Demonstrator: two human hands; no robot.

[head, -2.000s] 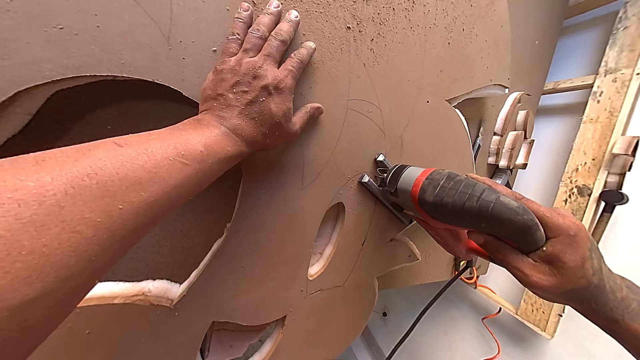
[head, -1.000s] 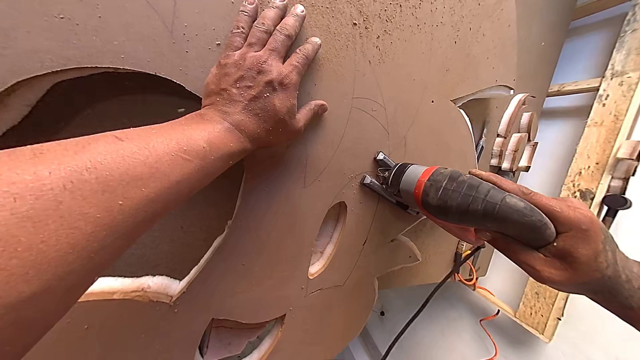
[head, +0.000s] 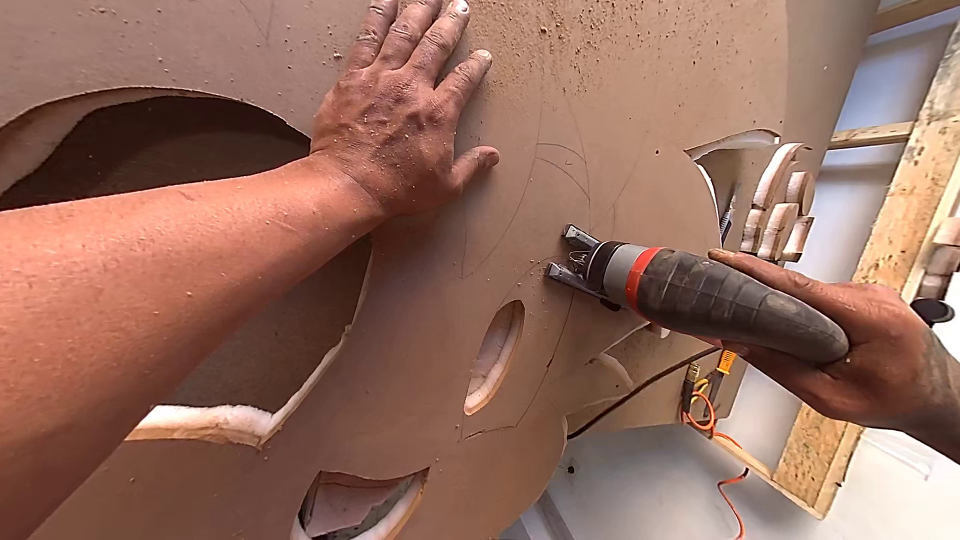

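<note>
My right hand grips a jigsaw with a black and grey body and a red ring. Its metal shoe rests on a brown sheet panel, on the pencil lines drawn there. The blade itself is too small to make out. Up and to the left of the saw, my left hand lies flat on the panel with its fingers spread. An oval cutout with pale edges is below and left of the shoe. Sawdust is scattered over the upper part of the panel.
A large curved opening lies under my left forearm, and a smaller cutout is at the bottom. Cut scroll-shaped pieces stand at the right by a wooden frame. A dark cord and an orange cord hang below the saw.
The jigsaw in my right hand has moved slightly along the pencil line, and its rear end has swung a little. My left hand stays flat on the panel.
</note>
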